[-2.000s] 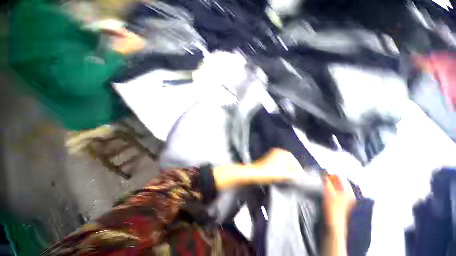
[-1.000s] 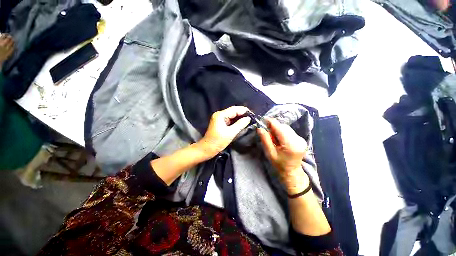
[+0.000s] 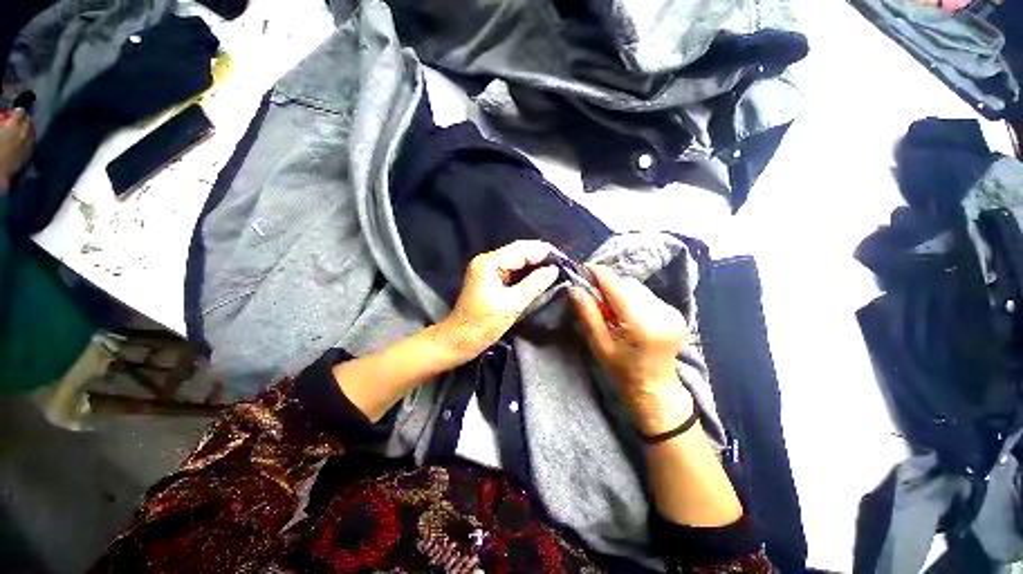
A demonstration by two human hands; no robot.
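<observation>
A black and grey denim jacket lies spread in front of me, its grey inside showing at the left and its black face in the middle. My left hand pinches a narrow dark edge of it between thumb and fingers. My right hand holds a small tool with a red-orange handle, mostly hidden by the fingers, its tip at the edge beside my left fingertips. A dark strip with shiny buttons lies below my hands.
More denim garments lie beyond and at the right on the white table. A black phone and a yellow strip are at the left. Another person's hand shows at the left edge, above a wooden stool.
The blur of two seconds ago is gone and the view now faces the jacket. Since one second ago both hands stay nearly in place; more of the tool's red part shows.
</observation>
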